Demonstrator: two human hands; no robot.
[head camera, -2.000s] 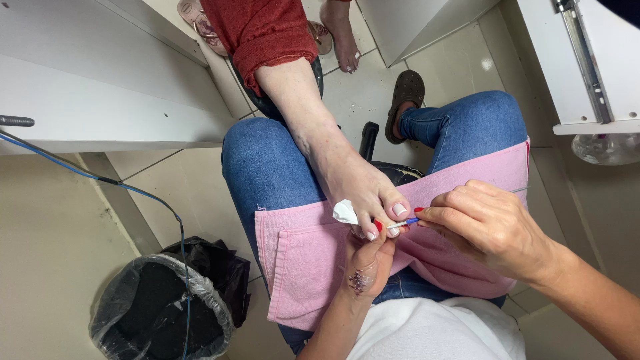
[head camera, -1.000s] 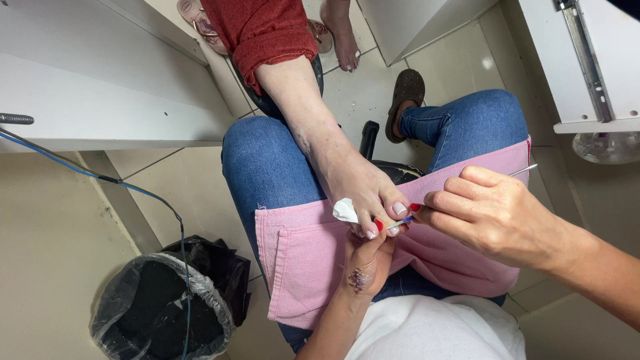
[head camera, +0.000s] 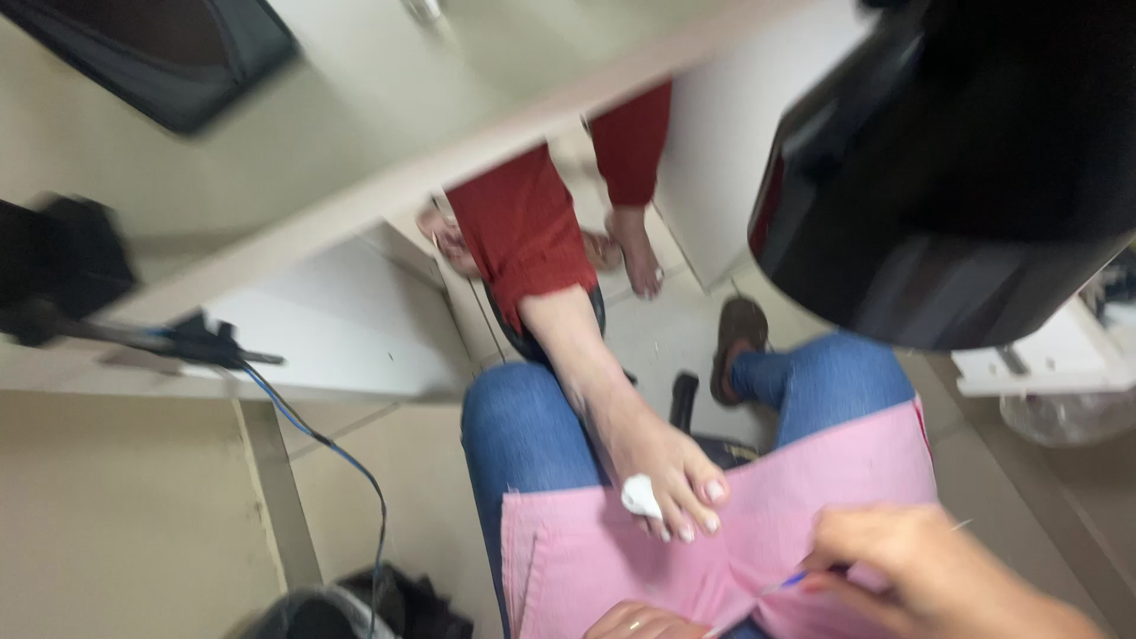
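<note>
Near the lower right, my right hand (head camera: 887, 559) is closed on a thin stick-like tool (head camera: 785, 581) with a blue part; motion blurs it. At the bottom edge lies my left hand (head camera: 641, 621), partly cut off, close to the tool's lower end; whether it grips anything cannot be seen. Another person's bare foot (head camera: 643, 444) rests on the pink cloth (head camera: 586, 559) over my lap, touched by neither hand. White material (head camera: 639, 495) sits at its smaller toes, and the toenails look whitish.
A white tabletop edge (head camera: 382, 200) crosses the upper left, with a dark object (head camera: 169, 62) on it. A large black object (head camera: 958, 177) fills the upper right. A blue cable (head camera: 364, 470) hangs above a lined bin (head camera: 311, 612). The other person's second foot (head camera: 635, 253) is on the floor.
Both hands have moved off the foot, down toward my body, the right still holding the tool. The view has shifted, bringing in the tabletop and the large black object.
</note>
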